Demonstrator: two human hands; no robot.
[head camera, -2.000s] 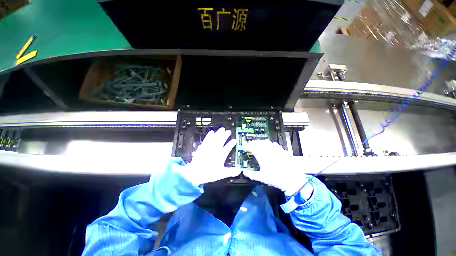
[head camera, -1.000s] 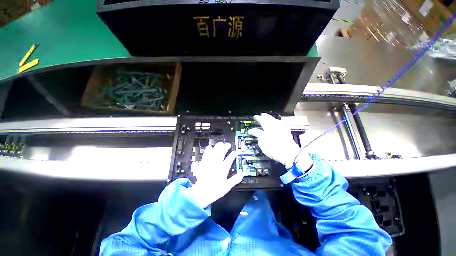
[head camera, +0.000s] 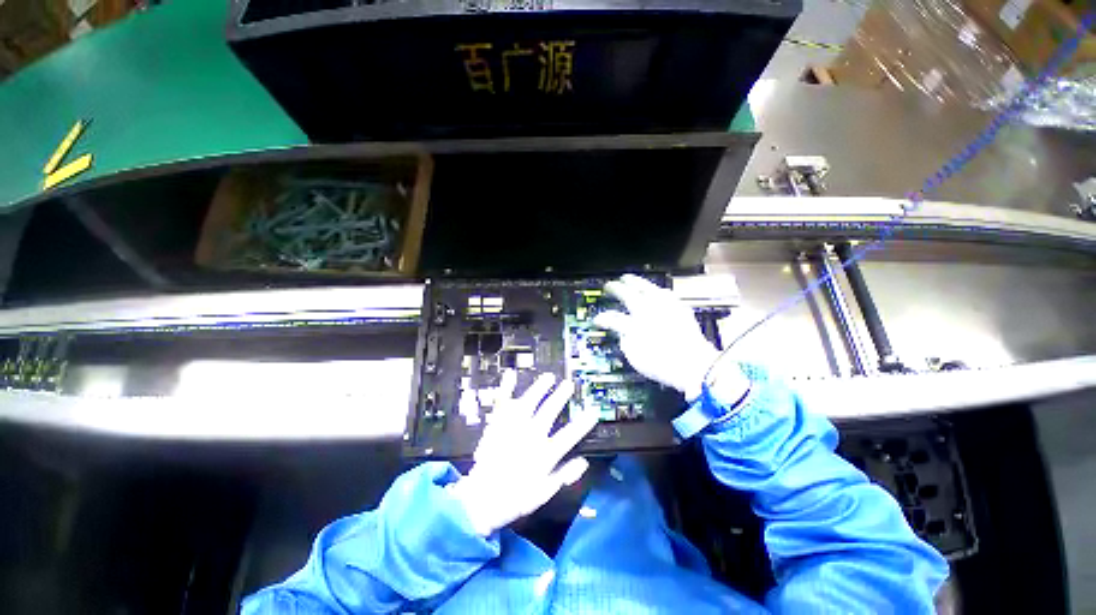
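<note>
A black solder pallet (head camera: 423, 415) lies across the conveyor rails in front of me. Its left bay has no board and shows small white cutouts. A green populated PCB panel (head camera: 613, 390) sits in the right bay. My left hand (head camera: 525, 451), white-gloved with fingers spread, lies over the lower middle of the pallet, its fingertips near the panel's lower left edge. My right hand (head camera: 655, 330), white-gloved with a blue wrist band, has its fingertips on the upper part of the panel and hides some of it. Neither hand is closed around anything.
Conveyor rails (head camera: 301, 308) run left and right. Behind stand a carton of pale-green strips (head camera: 319, 225) and a black tote with yellow characters (head camera: 517, 78). Yellow pieces (head camera: 69, 172) lie on the green mat. Another black pallet (head camera: 949, 499) is below right. A blue coiled cord (head camera: 949, 168) crosses the right side.
My right hand moved from the panel's lower part to its upper part. My left hand moved down towards the pallet's near edge, uncovering the left bay. The pallet looks in the same place on the rails.
</note>
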